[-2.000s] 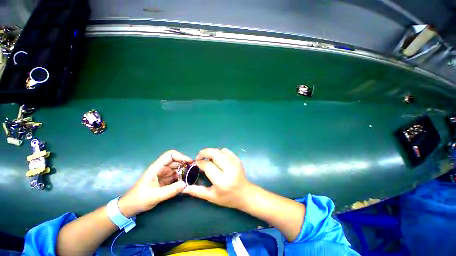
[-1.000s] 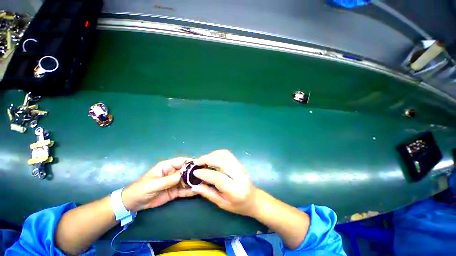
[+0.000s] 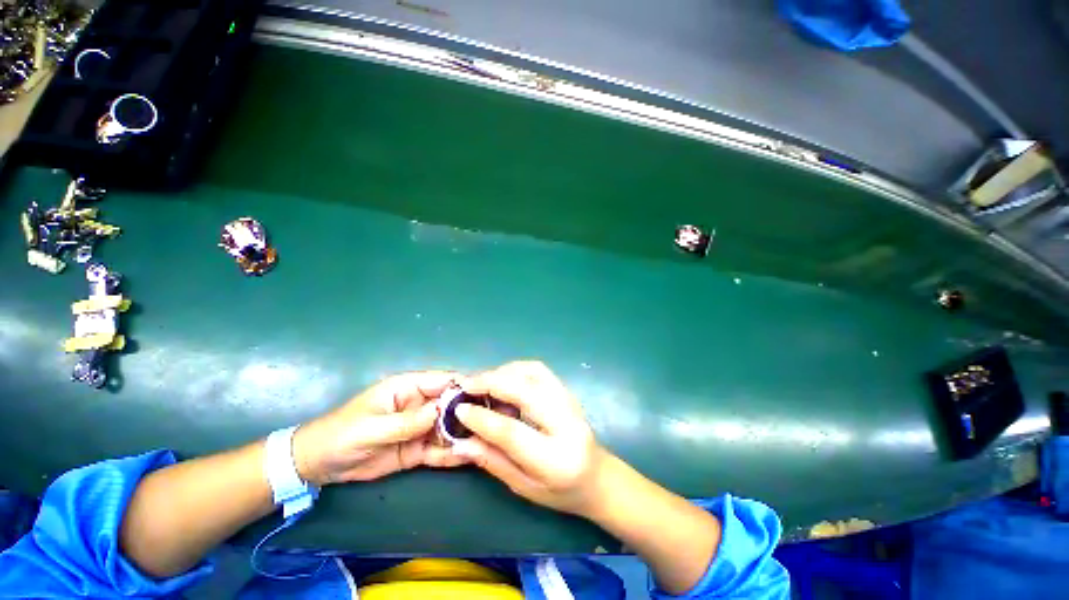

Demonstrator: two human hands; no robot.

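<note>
A small round electronic module with a dark face and pale rim is held upright above the green bench, in front of me. My left hand grips its left side, with a pale blue-white strap on the wrist. My right hand holds its right side, with fingers over the dark face. The fingers hide much of the module, and its inner side does not show.
Another module lies on the green bench. Wired sub-assemblies lie at left below a black compartment tray with rings. Far units sit on the belt. A black parts box is at right.
The module and its pale rim were seen side by side with an inner part between my hands; now they are together, with my right fingers over the face. The whole view has shifted slightly.
</note>
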